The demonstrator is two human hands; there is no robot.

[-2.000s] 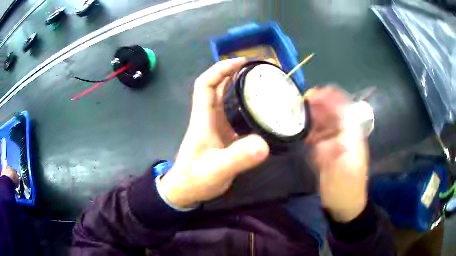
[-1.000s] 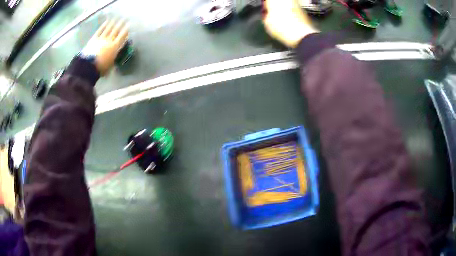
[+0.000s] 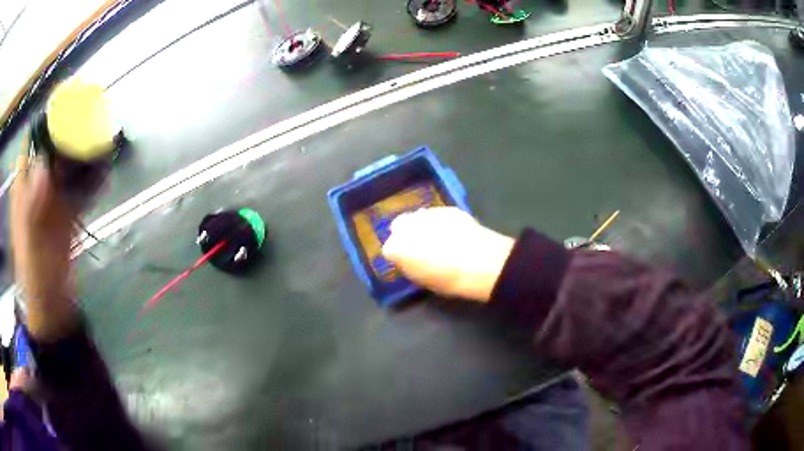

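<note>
My left hand (image 3: pixel 42 238), blurred at the far left, holds up a black round housing (image 3: pixel 78 172) with a pale yellowish disc (image 3: pixel 81 121) on its upper face. My right hand (image 3: pixel 445 251) is in the small blue pin bin (image 3: pixel 351 255), over the gold pins (image 3: pixel 407 202); its fingertips are hidden or washed out, so I cannot tell if it grips a pin. Another black unit (image 3: pixel 231 240) with a green edge, silver studs and a red wire lies on the dark green bench, left of the bin.
A pale rail (image 3: pixel 388 92) crosses the bench. Beyond it are a silvery round unit (image 3: pixel 297 49), a tilted one (image 3: pixel 352 40) and a black one (image 3: pixel 432 9). A clear plastic bag (image 3: pixel 714 123) lies right. A gold pin (image 3: pixel 606 225) shows by my right sleeve. A blue tank (image 3: pixel 749 352) is lower right.
Both hands have come back from beyond the rail. The left now holds a housing; the right has moved into the pin bin. The camera view has shifted, and the plastic bag shows more fully.
</note>
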